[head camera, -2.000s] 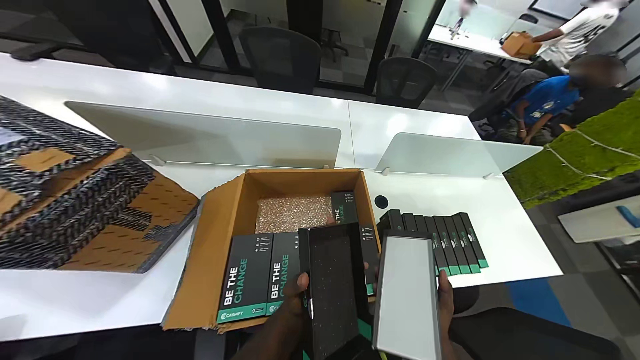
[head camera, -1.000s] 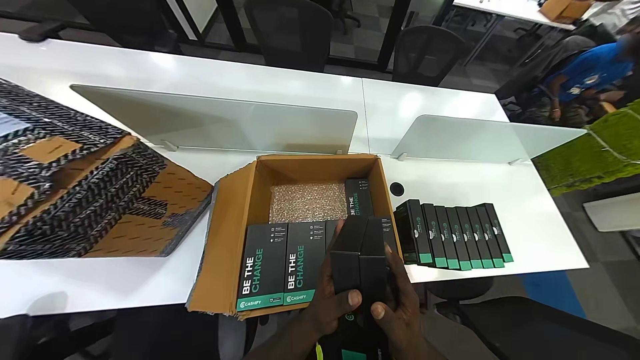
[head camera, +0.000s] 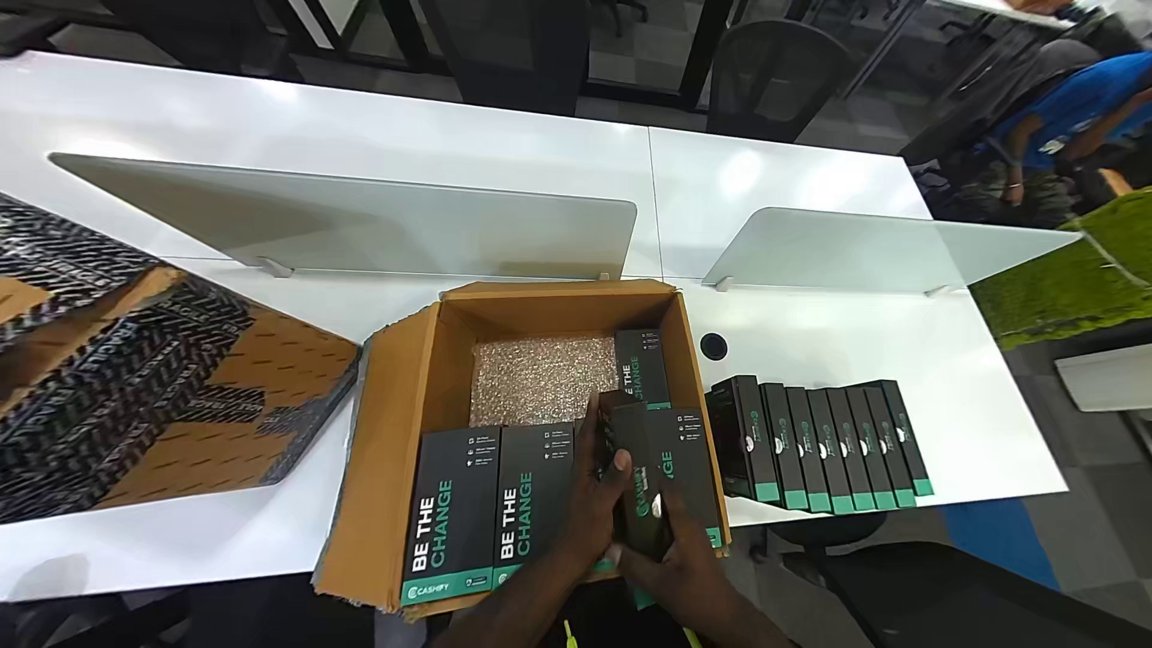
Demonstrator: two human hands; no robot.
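Note:
Both of my hands grip one black phone box (head camera: 641, 490) with a green end, held upright on edge over the front right of an open cardboard carton (head camera: 385, 468). My left hand (head camera: 589, 490) is on its left side and my right hand (head camera: 679, 567) on its lower right. Inside the carton, black boxes with green bands (head camera: 450, 513) lie along the front, and another (head camera: 642, 364) lies at the back right. Bubble wrap (head camera: 544, 378) covers the back left. To the carton's right, several similar boxes (head camera: 823, 445) stand in a row on the white table (head camera: 981, 405).
At the left sits a large taped cardboard box (head camera: 207, 405). Two frosted desk dividers (head camera: 432, 220) (head camera: 864, 247) cross the table behind the carton. A black round desk fitting (head camera: 713, 346) is near the row. An office chair (head camera: 882, 576) stands at the lower right. A person in blue (head camera: 1062, 126) sits beyond.
Two seconds ago my hands held a dark slab and a pale-faced open piece apart; one second ago they were together on a black box. That box is now lower and turned over the carton's front right.

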